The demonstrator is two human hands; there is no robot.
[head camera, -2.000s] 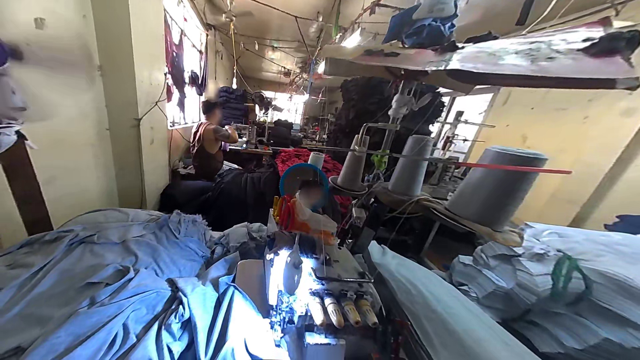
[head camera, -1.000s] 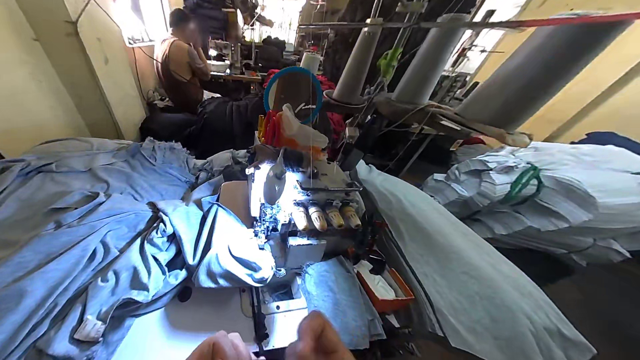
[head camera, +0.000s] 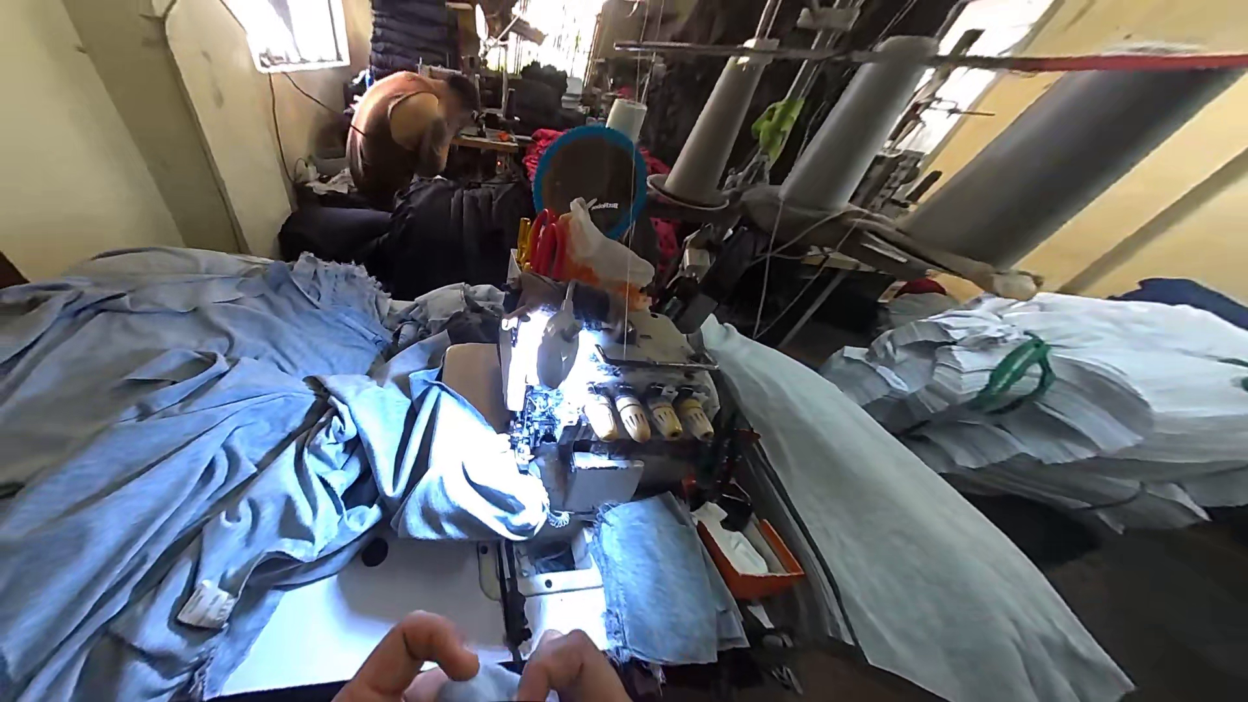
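At the bottom edge, my left hand [head camera: 414,663] and my right hand [head camera: 570,668] pinch a small piece of light blue-grey fabric [head camera: 480,682] between them; its lower part is out of view. Just beyond them stands an overlock sewing machine [head camera: 604,390] with its lamp lit and several tension dials [head camera: 648,414] on its front. Blue-grey knit fabric [head camera: 468,478] lies bunched at the machine's left side and over the white table [head camera: 390,604]. A small stack of blue fabric pieces [head camera: 653,575] lies right of the machine's front plate.
An orange box [head camera: 770,575] sits beside the stack. Pale fabric [head camera: 907,517] slopes down on the right, near bundled pieces tied with a green strip [head camera: 1014,375]. Large thread cones [head camera: 848,127] stand behind the machine. A co-worker [head camera: 405,136] bends over a table at the back left.
The view has tilted down. Both hands, out of view two seconds ago, came in at the bottom edge; a piece of fabric now shows between them. The co-worker has bent forward.
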